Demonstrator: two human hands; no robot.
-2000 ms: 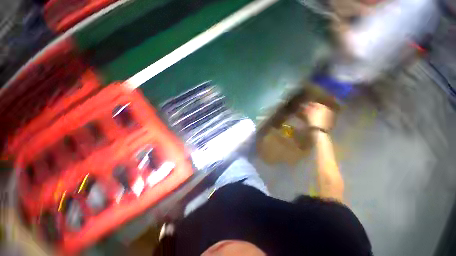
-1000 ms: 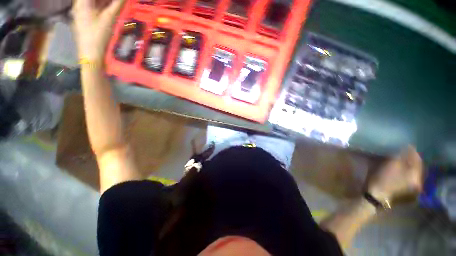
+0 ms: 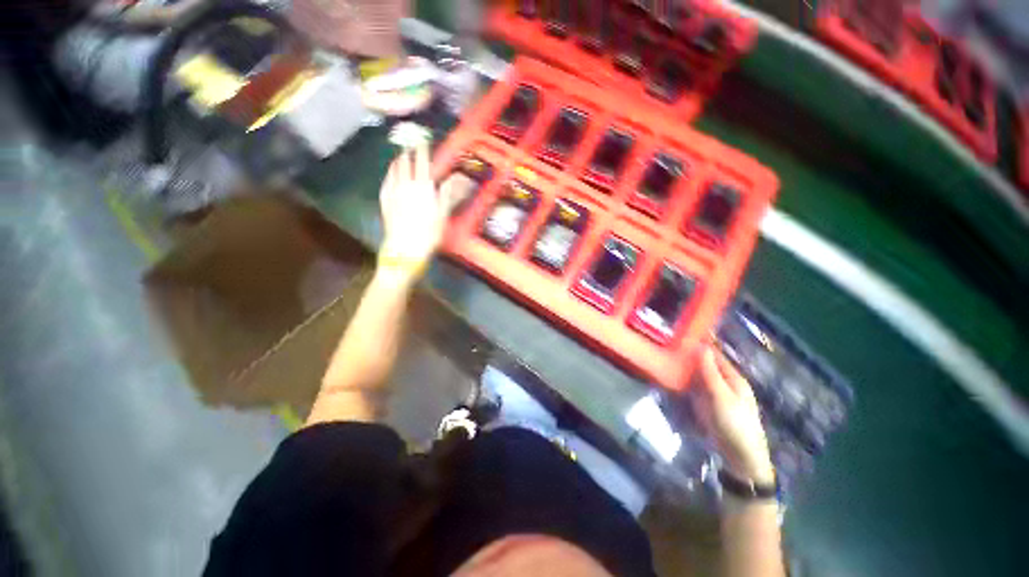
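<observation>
The red foam tray [image 3: 615,209] lies on the bench with phones in two rows of pockets. Its far row shows dark screens [image 3: 661,180]. In the near row, the left phones show silvery rectangles [image 3: 557,237] and two at the right show dark screens [image 3: 666,302]. My left hand [image 3: 413,216] is at the tray's left end, thumb side against it, fingers pointing away. A small pale thing is at its fingertips; whether it is held is unclear. My right hand [image 3: 733,408] grips the tray's near right corner. The clear parts tray [image 3: 790,383] lies partly behind my right hand.
Another red tray [image 3: 632,45] touches the far side, and more red trays [image 3: 920,56] stand at the upper right. The green bench [image 3: 891,394] has a white stripe. A round dark fan-like frame [image 3: 231,85] and clutter are at upper left. An open cardboard box [image 3: 254,293] sits below left.
My right hand has come from the right onto the red tray's corner. My left hand is now beside the tray's left end. The view has turned, showing more trays beyond.
</observation>
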